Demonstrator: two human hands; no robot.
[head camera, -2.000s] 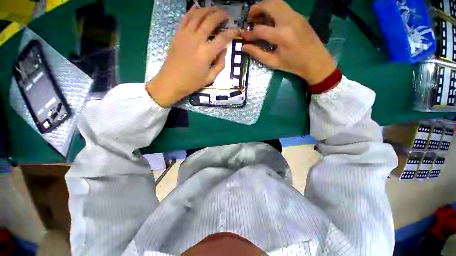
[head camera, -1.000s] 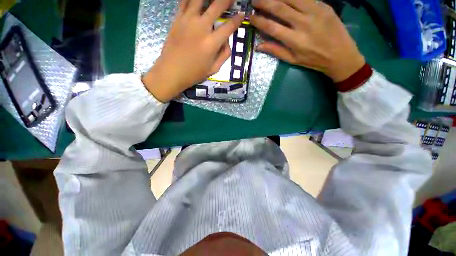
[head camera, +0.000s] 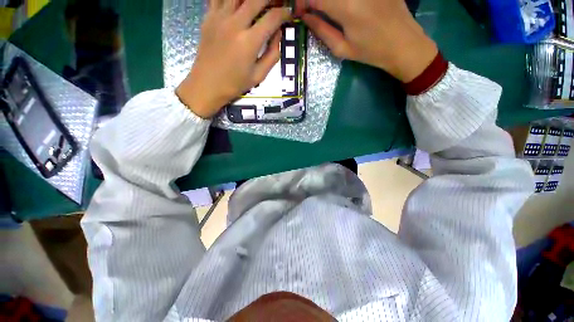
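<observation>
A phone housing (head camera: 270, 111) lies on silvery bubble wrap (head camera: 315, 119) in front of me, its far end cut off by the top edge of the frame. A battery (head camera: 289, 66) with white squares and yellow edges sits in it. My left hand (head camera: 236, 53) rests over the left side of the housing, fingertips at its far end. My right hand (head camera: 371, 34), with a dark red wrist strap (head camera: 429, 74), has its fingertips at the same far end, close to the left ones. What the fingertips hold, if anything, is hidden.
A second housing (head camera: 38, 119) lies on bubble wrap (head camera: 85, 107) at the left. Dark film sheets (head camera: 97, 50) lie beside it. A blue parts bin (head camera: 510, 19) and a battery tray (head camera: 541, 75) are at the right. More trays (head camera: 546, 148) show below bench level.
My right hand's fingers have drawn in toward the left fingertips at the housing's far end, compared with one second ago. The view has shifted a little.
</observation>
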